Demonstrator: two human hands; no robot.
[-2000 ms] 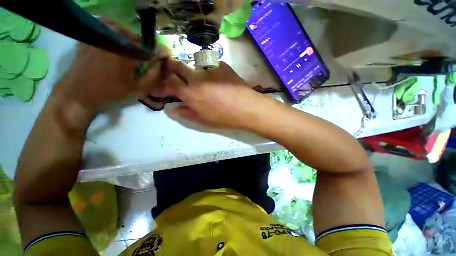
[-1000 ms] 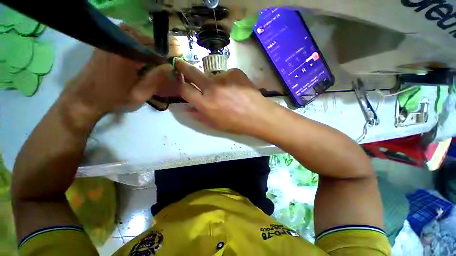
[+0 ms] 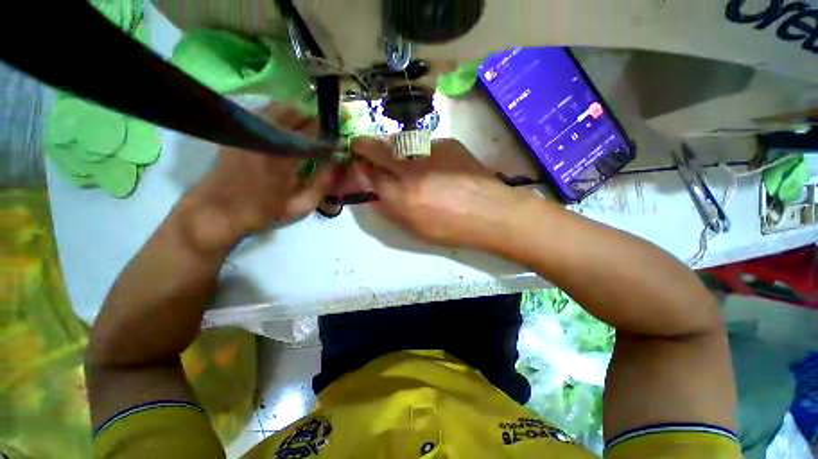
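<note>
A small green piece (image 3: 344,151) shows between my fingertips, below the needle area of the sewing machine (image 3: 574,27). My left hand (image 3: 269,175) and my right hand (image 3: 426,184) meet there, fingers bent around it; most of the piece is hidden by my fingers. A pale ribbed knob (image 3: 412,144) is just above my right hand. A pink plate (image 3: 354,186) with a dark rim shows partly between the hands. A flat stack of green cut pieces (image 3: 99,134) lies at the left. A crumpled green heap (image 3: 235,61) is behind my left hand.
A lit smartphone (image 3: 561,121) lies right of the needle. Metal thread snips (image 3: 702,193) lie farther right, near a metal fitting (image 3: 789,212) with green scrap. A thick dark bar (image 3: 161,81) crosses the upper left. The white table's front edge (image 3: 404,297) is above my lap.
The whole view has shifted, moving the scene right and slightly down. More of the crumpled green heap now shows. Both hands stay together near the needle, with fingers slightly changed.
</note>
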